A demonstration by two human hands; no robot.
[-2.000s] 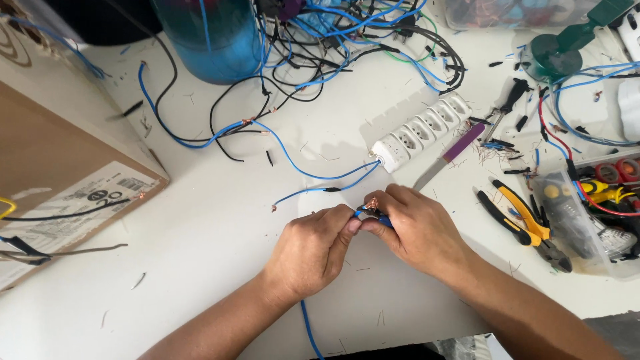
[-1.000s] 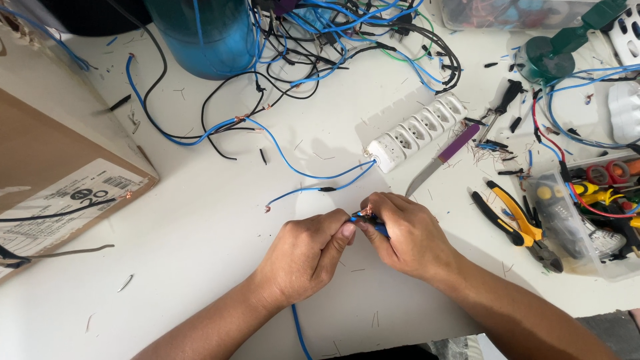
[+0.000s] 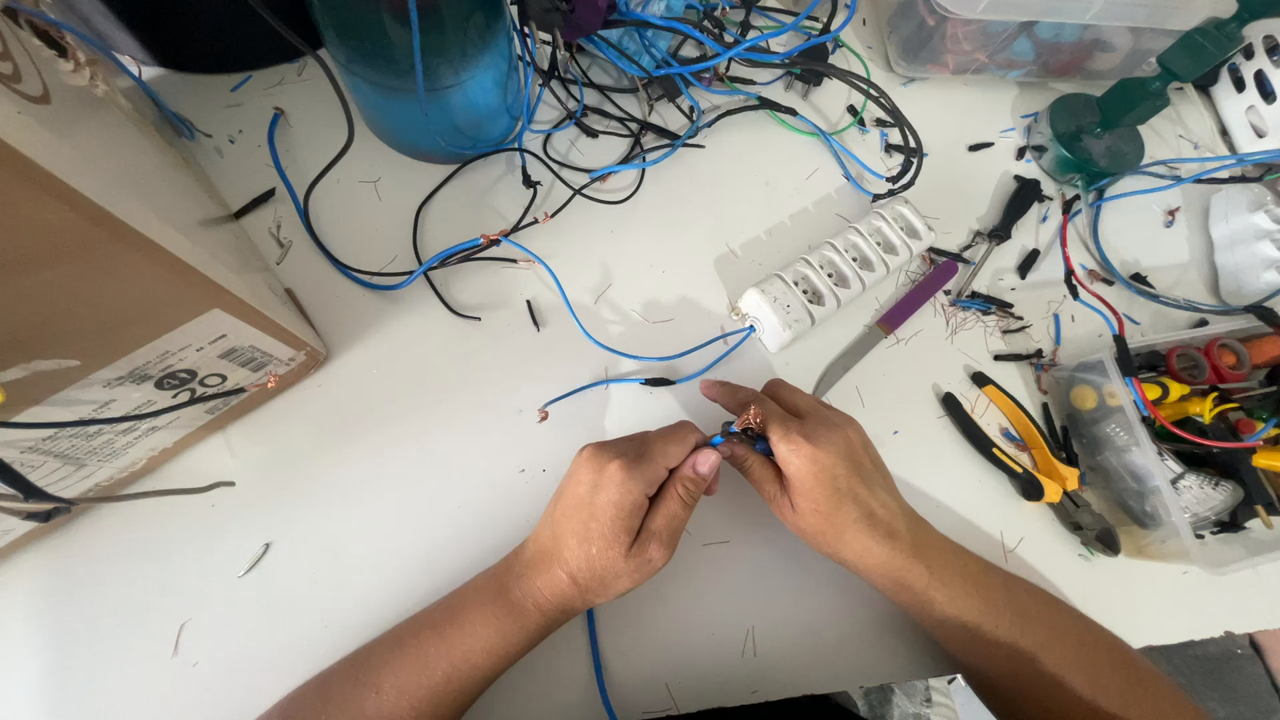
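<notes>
My left hand (image 3: 630, 505) grips a blue insulated wire (image 3: 597, 660), which hangs below it toward the table's front edge. My right hand (image 3: 825, 465) meets it and pinches the wire's end, where bare copper strands (image 3: 749, 418) stick up between thumb and fingers. Something small and dark blue lies in the right fingers, mostly hidden. Just beyond my hands is a white power strip (image 3: 835, 275) with two blue leads; one (image 3: 610, 382) has a black taped spot and a bare copper end. A purple-handled knife (image 3: 915, 298) lies beside the strip.
Yellow-and-black diagonal cutters (image 3: 1040, 450) and a clear bin of tools (image 3: 1190, 530) are at right. A black-handled screwdriver (image 3: 1018, 208) lies behind. Tangled wires (image 3: 640, 110) and a blue-green container (image 3: 430, 90) stand at the back, a cardboard box (image 3: 130, 270) at left. Wire scraps dot the table.
</notes>
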